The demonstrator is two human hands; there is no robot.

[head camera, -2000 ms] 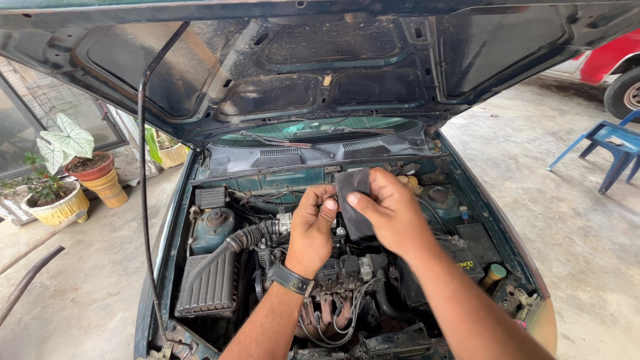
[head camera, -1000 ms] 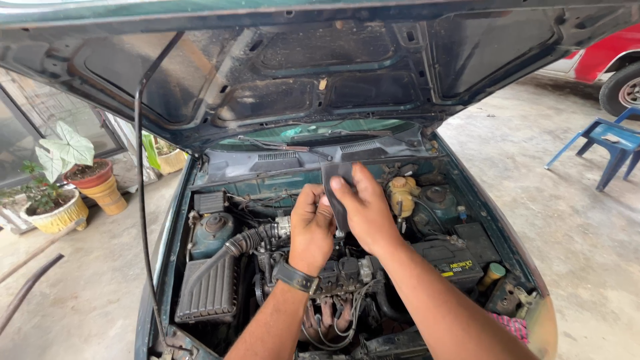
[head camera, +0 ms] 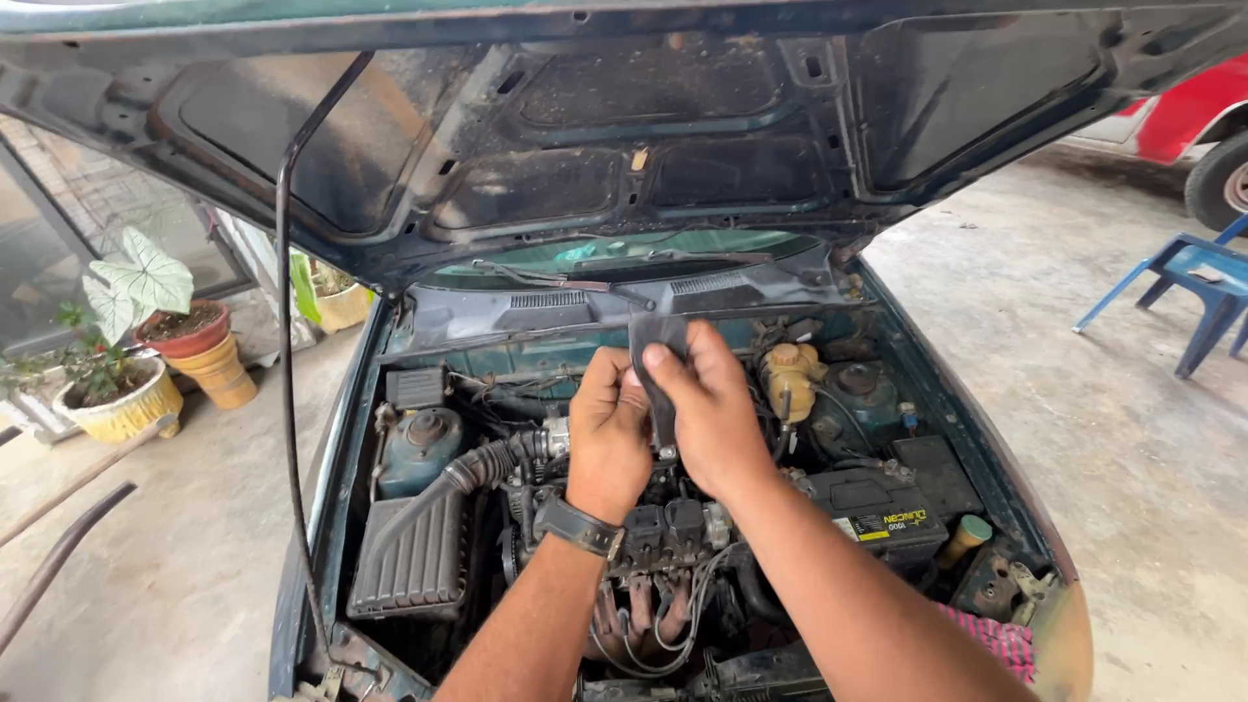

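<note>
Both hands are raised over the open engine bay of a car. In my right hand (head camera: 717,409) is a thin dark grey sheet (head camera: 655,336), perhaps sandpaper, with the thumb pressed on its face. My left hand (head camera: 609,429), with a black watch on the wrist, has its fingers closed at the sheet's left edge; whether a small part lies between them is hidden. Beneath the hands lies the engine (head camera: 648,526) with its spark plug leads (head camera: 697,604). A small metal tip (head camera: 667,452) shows just below the sheet.
A prop rod (head camera: 285,292) stands at the left under the raised hood (head camera: 643,97). Around the engine sit the air filter box (head camera: 409,556), a battery (head camera: 877,507) and a yellowed fluid reservoir (head camera: 791,380). A checked cloth (head camera: 1004,643) lies at front right; a blue plastic stool (head camera: 1204,273) stands beyond.
The dark sheet, broad and more face-on two seconds ago, now hangs as a narrower strip between my hands. My right hand has shifted slightly, and the reservoir behind it shows more.
</note>
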